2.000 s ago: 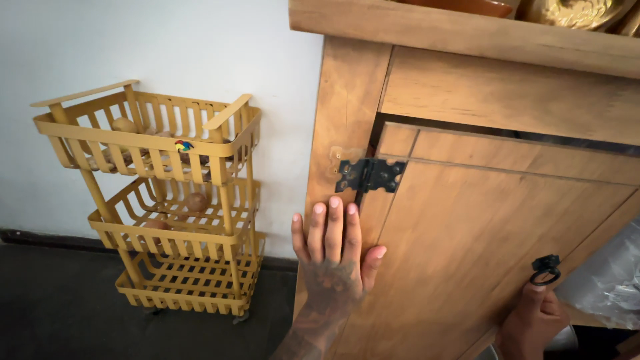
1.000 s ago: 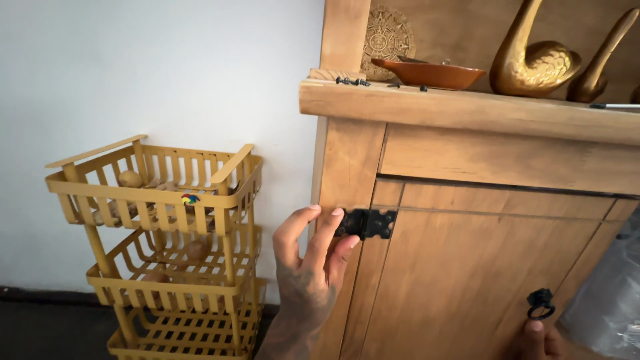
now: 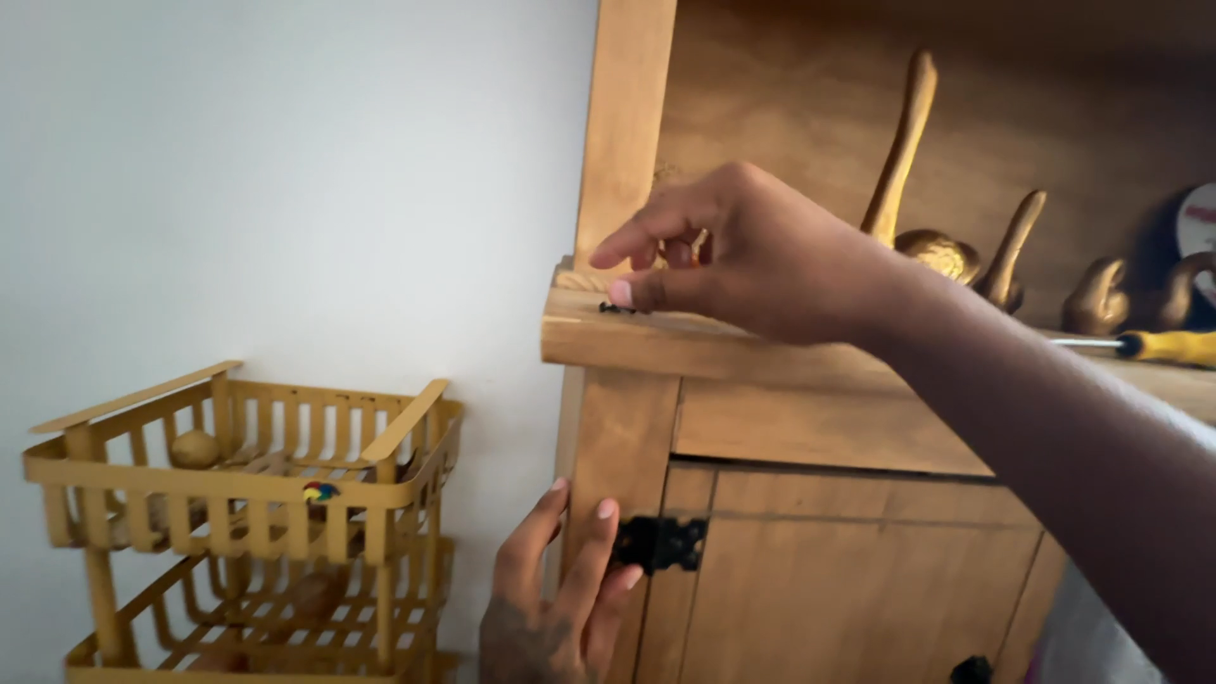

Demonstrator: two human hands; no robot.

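Observation:
My left hand point(image 3: 560, 594) rests against the wooden cabinet's left post, its fingertips at the edge of a black metal hinge point(image 3: 660, 543) that spans the post and the door point(image 3: 855, 579). Above it, my right hand point(image 3: 736, 256) reaches in from the right over the left end of the cabinet ledge point(image 3: 646, 332). Its thumb and index finger are apart, just over small dark screws point(image 3: 616, 308) lying on the wood. Whether the fingers curled behind them hold anything cannot be seen.
A yellow tiered basket rack point(image 3: 228, 489) stands at the left by the white wall. Gold bird figures point(image 3: 936, 255) stand on the ledge, and a screwdriver with a yellow handle point(image 3: 1173, 347) lies at its right. A black ring pull point(image 3: 971, 670) is low on the door.
My right hand has left the door's ring pull and is now over the screws on the ledge. My left hand stays by the hinge. The view has tilted up.

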